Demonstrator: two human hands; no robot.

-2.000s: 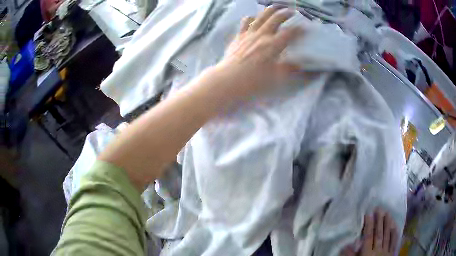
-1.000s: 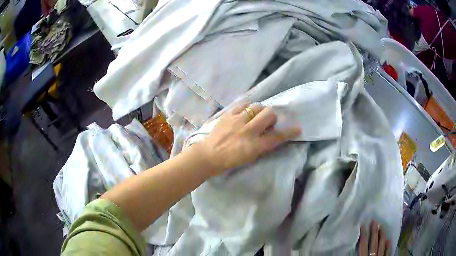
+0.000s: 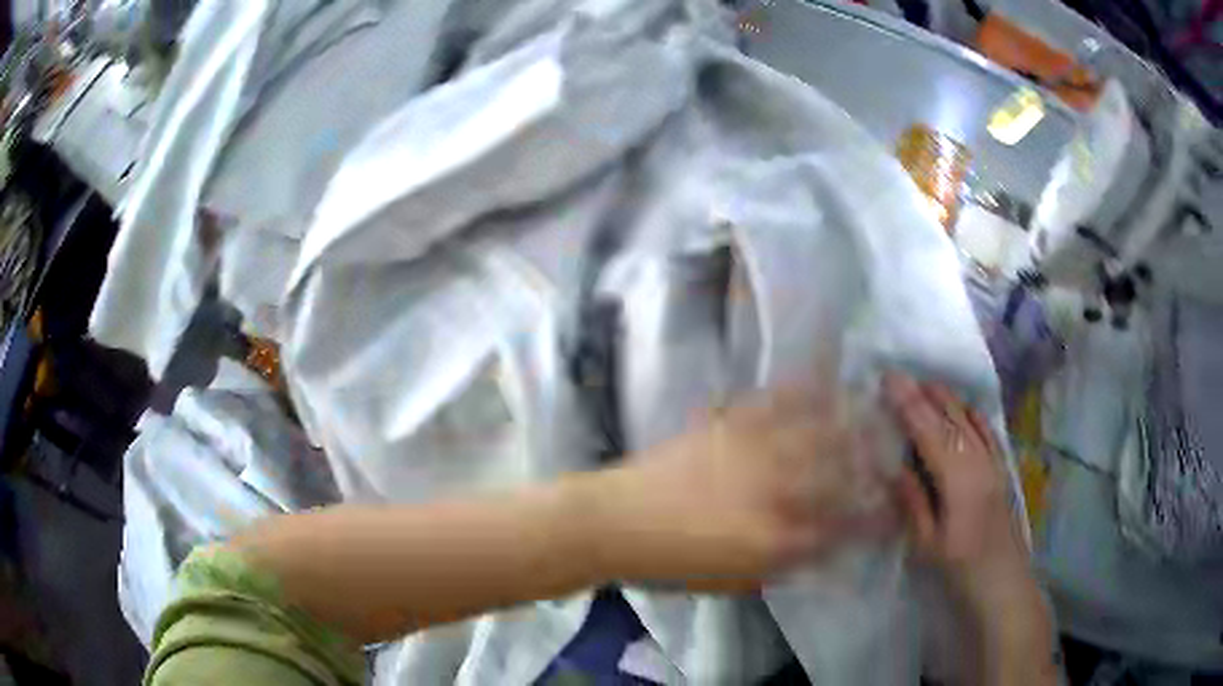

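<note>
A large, loose, pale grey-white garment (image 3: pixel 443 349) is bunched across the middle of the view and hangs toward my lap. My left hand (image 3: pixel 818 469) reaches across from the lower left, with a green sleeve. It is blurred and lies on the cloth at the lower right, close beside my right hand. Its fingers are too blurred to tell whether they grip. My right hand (image 3: pixel 959 469) lies on the garment's right part, fingers pointing up and left, partly curled. Whether it pinches the cloth cannot be told.
The white sewing machine head (image 3: pixel 1086 174) is at the upper right, with a yellow label (image 3: pixel 1015 117) behind it. An amber patch (image 3: pixel 935 172) is on the pale table (image 3: pixel 858 81). Layered pale strips (image 3: pixel 1180 429) lie at the right. More grey cloth (image 3: pixel 175 174) hangs at the upper left.
My left hand has moved right and down to my right hand. My right hand has come further into view. The camera view has shifted, so the machine and table appear further left and higher.
</note>
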